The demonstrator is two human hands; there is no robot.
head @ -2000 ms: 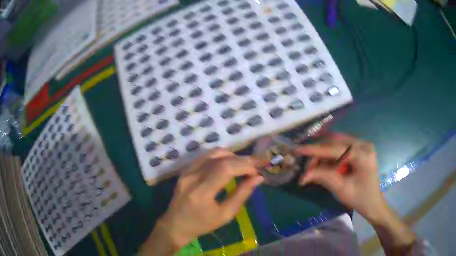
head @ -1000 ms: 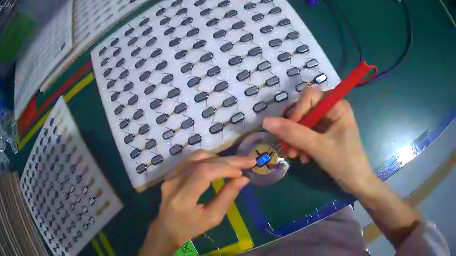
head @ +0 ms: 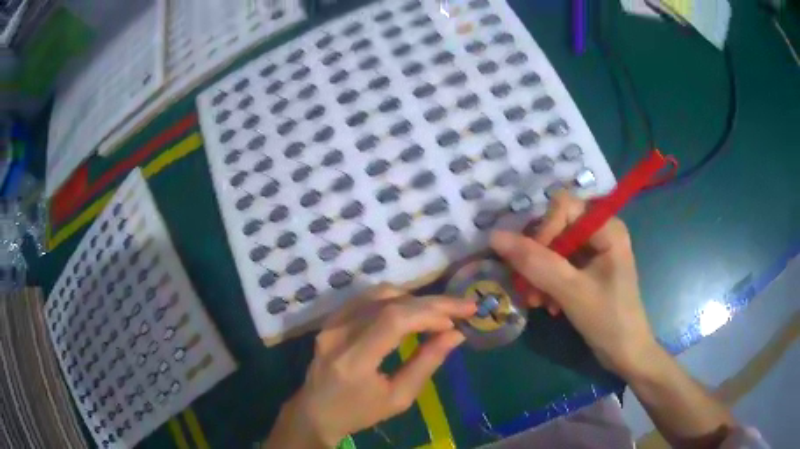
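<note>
The round silver test fixture (head: 504, 338) lies on the green mat in front of the main tray. A small bluish component (head: 489, 304) sits in its brass-coloured centre. My left hand (head: 373, 351) is at the fixture's left, its index fingertip at the component's edge; whether it grips the component cannot be told. My right hand (head: 583, 276) holds the red test probe (head: 605, 208) slanted, its lower end at the fixture's right side; the tip is not clear. The white foam tray (head: 351, 131) behind holds rows of dark oval components.
A smaller-looking tray (head: 215, 351) of components lies at left, beside a tray stack (head: 22, 359). More trays (head: 101, 88) stand at back left. A purple pen (head: 579, 26), dark test leads (head: 730, 96) and paper notes (head: 702, 17) are at back right.
Since one second ago the view has shifted, so fixture and trays appear lower and further right. Two seconds ago the red probe was not visible upright in my right hand; now it slants up from it.
</note>
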